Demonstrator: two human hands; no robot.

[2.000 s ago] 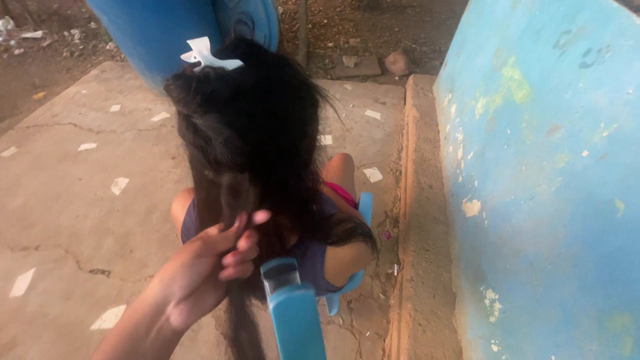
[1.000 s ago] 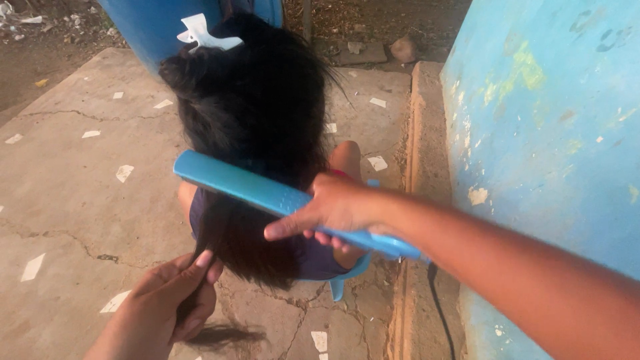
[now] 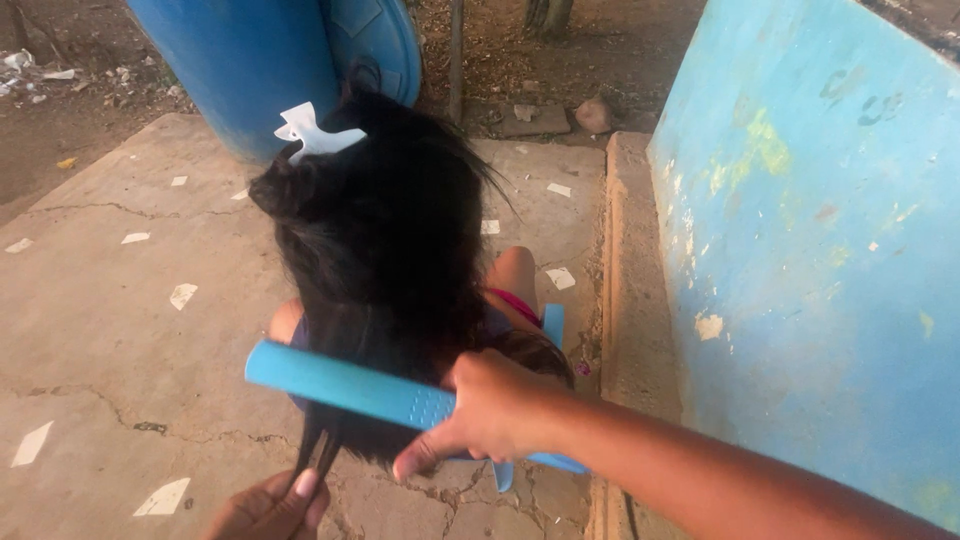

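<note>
A seated person with long black hair [image 3: 390, 225] has their back to me. A white claw clip [image 3: 319, 137] holds hair up at the upper left of the head. My right hand [image 3: 487, 412] grips a light blue hair straightener [image 3: 345, 382], which lies across the hair low on the back, tilted down to the right. Whether its plates are closed on the hair is hidden. Below it, at the bottom edge, my left hand [image 3: 281, 506] pinches the end of a thin strand between thumb and fingers.
A blue plastic barrel [image 3: 247, 67] and a round blue lid [image 3: 379, 45] stand beyond the person. To the right are a concrete ledge [image 3: 637, 300] and a painted blue wall [image 3: 810, 262]. The person sits on a light blue plastic chair [image 3: 553, 324] on cracked concrete.
Two seconds ago the straightener pointed toward the hair from below; now it lies across it. Since one second ago it has moved lower along the hair, and my left hand still holds a strand.
</note>
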